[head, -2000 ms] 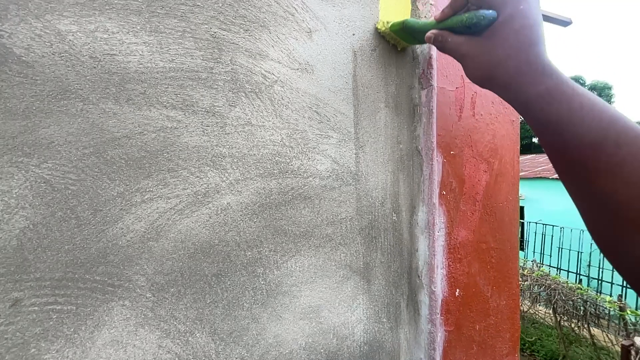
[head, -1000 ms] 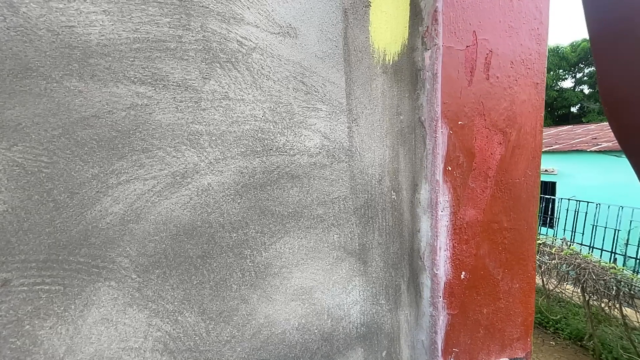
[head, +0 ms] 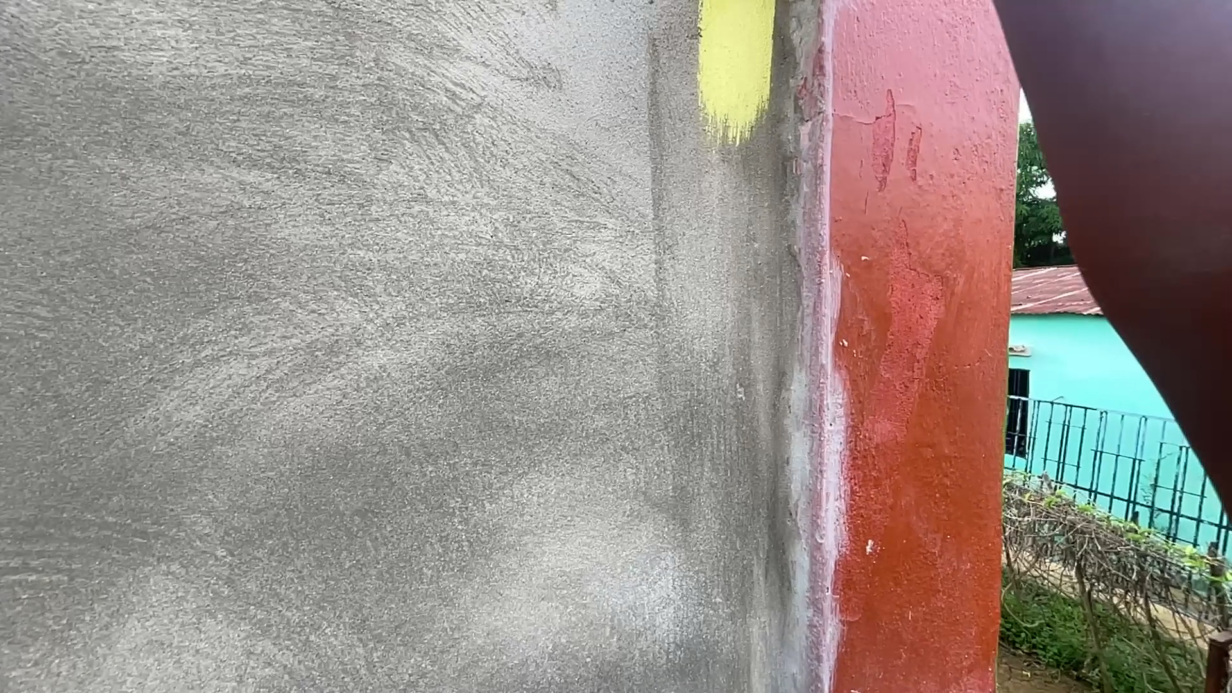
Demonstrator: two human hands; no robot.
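Observation:
Grey cement plaster covers the wall [head: 404, 346] across the left and middle of the view. A strip of wet-looking yellow paint [head: 736, 67] runs down from the top edge near the wall's right side and ends in a ragged brushed edge. Right of it stands a red painted pillar [head: 924, 385] with chipped patches and a whitish, rough edge. A bare forearm [head: 1145, 173] crosses the upper right corner in front of the pillar's side; its hand is beyond the frame, so neither my right hand nor the brush shows. My left hand is out of view too.
Behind the pillar at the right are a turquoise house [head: 1078, 356] with a rusty metal roof [head: 1054, 291], a dark metal fence [head: 1107, 457], a hedge of dry twigs [head: 1088, 539] and a tree [head: 1035, 212].
My right hand, seen two seconds ago at the top with a green-handled paintbrush against the yellow paint, has left the frame with the brush. More of the yellow strip shows.

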